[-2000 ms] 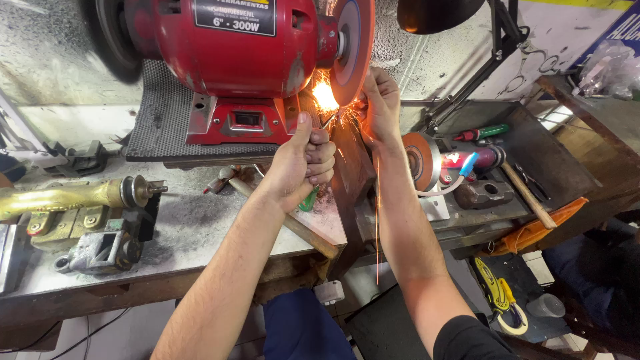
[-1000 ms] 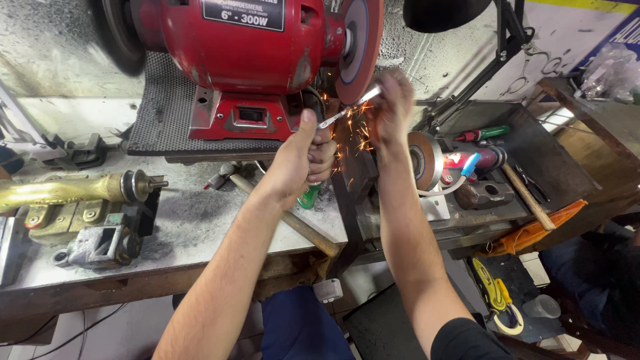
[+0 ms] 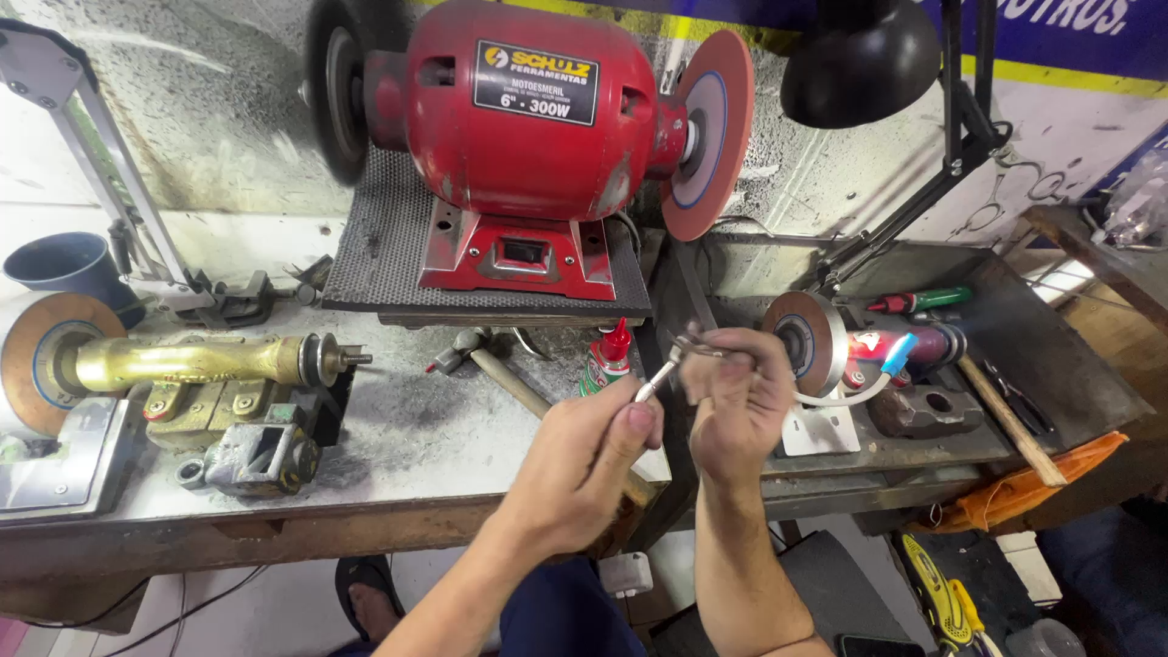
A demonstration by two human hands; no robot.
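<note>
My left hand [image 3: 593, 456] grips a thin, light metal rod [image 3: 659, 376] that points up and to the right out of my fist. Around its far end are the blurred fingers of my right hand [image 3: 739, 392]; the exact part they hold cannot be made out. Both hands are below the red Schulz bench grinder [image 3: 529, 119], apart from its reddish grinding wheel [image 3: 707, 137]. No sparks show. Just behind my left hand stands a green bottle with a red nozzle [image 3: 610, 358].
A hammer [image 3: 511, 374] lies on the white bench. A brass-coloured grinding spindle [image 3: 192, 360] stands at left. To the right are a smaller wheel [image 3: 808, 342], a second wooden handle [image 3: 1013, 424] and an orange cloth [image 3: 1031, 484]. A black lamp [image 3: 858, 68] hangs above.
Both hands have come down, away from the grinder's right wheel, with the rod. The sparks seen in both earlier frames are gone. The view has shifted.
</note>
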